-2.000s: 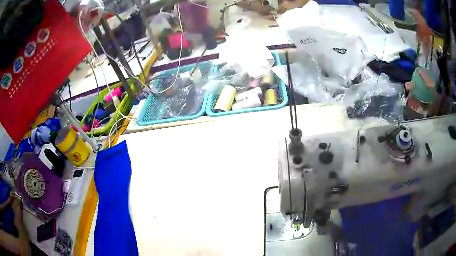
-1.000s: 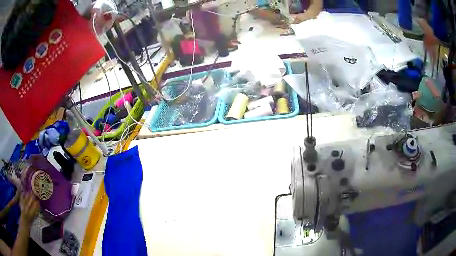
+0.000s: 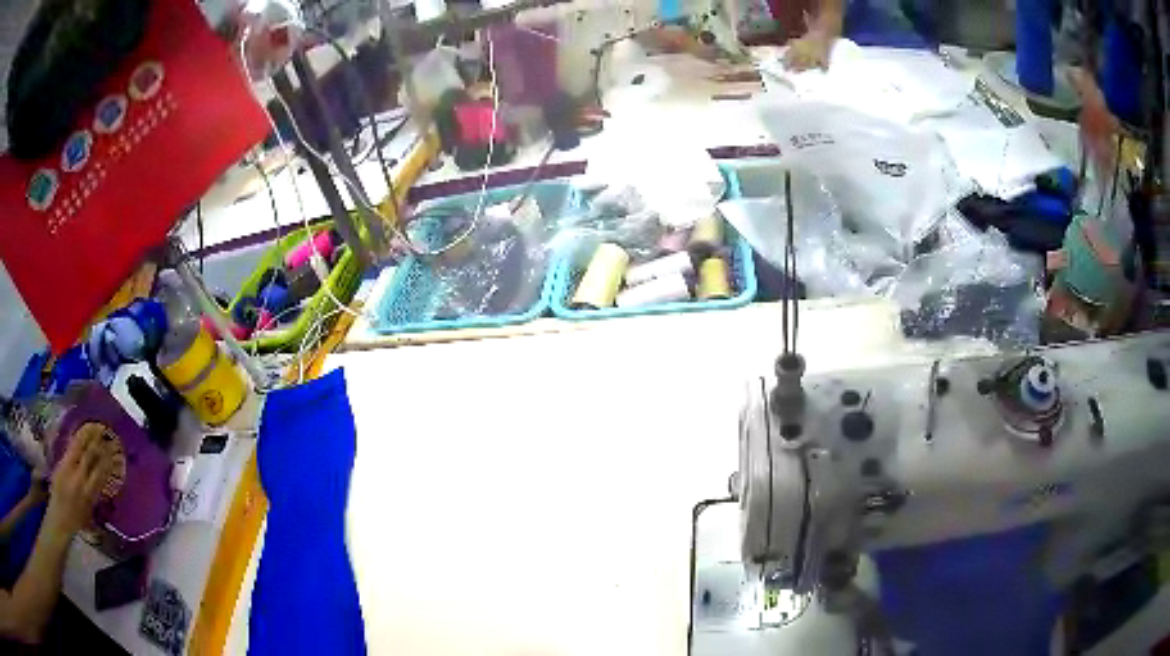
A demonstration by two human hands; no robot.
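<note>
Neither of my hands is in the picture. A long royal-blue fabric panel (image 3: 305,513) lies flat on the left of the white machine table (image 3: 513,487), beside its yellow edge, and runs out of the bottom of the frame. The white sewing machine head (image 3: 898,449) stands at the right. Its needle area (image 3: 772,600) is above the shiny plate (image 3: 719,602) at the bottom edge; no fabric is seen under the needle. Blue cloth (image 3: 969,590) shows beneath the machine arm.
Light-blue baskets (image 3: 462,318) at the back hold thread cones (image 3: 599,276) and plastic bags. White plastic bags (image 3: 873,167) lie behind the machine. At left are a red bag (image 3: 128,192), a green basket (image 3: 308,336), a yellow roll (image 3: 203,372), and another person's arm (image 3: 58,538) on a purple object.
The camera view has shifted slightly. The other person's hand at the left has moved up onto the purple object. The blue panel stays in its place on the table.
</note>
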